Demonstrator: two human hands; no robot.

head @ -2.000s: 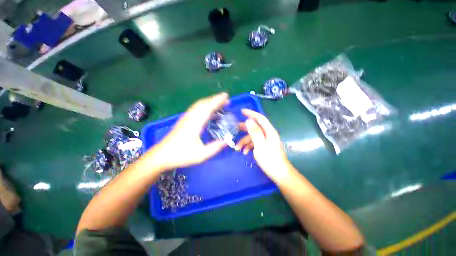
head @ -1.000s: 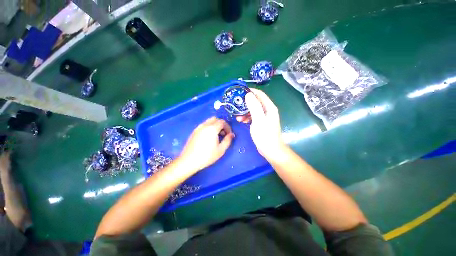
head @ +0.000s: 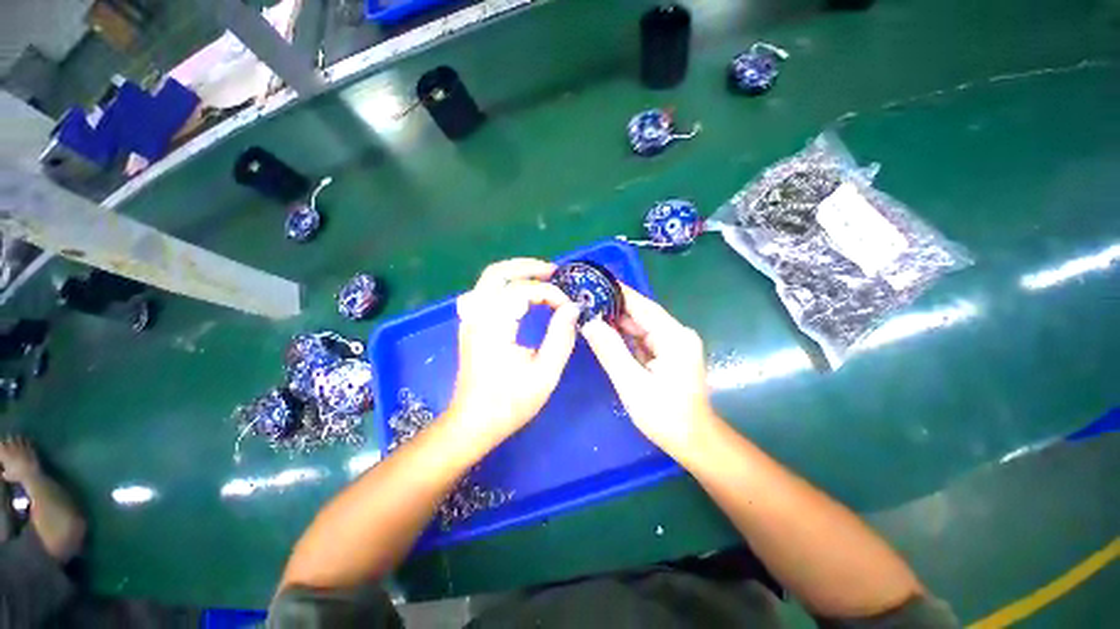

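Note:
A round blue-patterned unit [head: 587,295] is held above the far part of the blue parts tray [head: 553,424]. My right hand [head: 651,363] grips it from the right and below. My left hand [head: 506,344] is at its left side, with thumb and fingertips touching its face and edge. Whether a small ring is between the left fingertips cannot be told. Small metal rings [head: 473,501] lie heaped in the tray's left part, partly hidden by my left forearm.
Several round units [head: 326,371] lie among loose metal parts left of the tray. Another unit [head: 673,225] sits beyond it. A clear bag of metal parts [head: 835,246] lies right. Black cylinders [head: 451,103] stand or lie along the far side. A pale post [head: 160,246] and another person's hand [head: 43,492] are left.
My left hand has come up from low in the tray to the round unit. The unit, earlier held by my right hand with its pale tail showing, is now between both hands.

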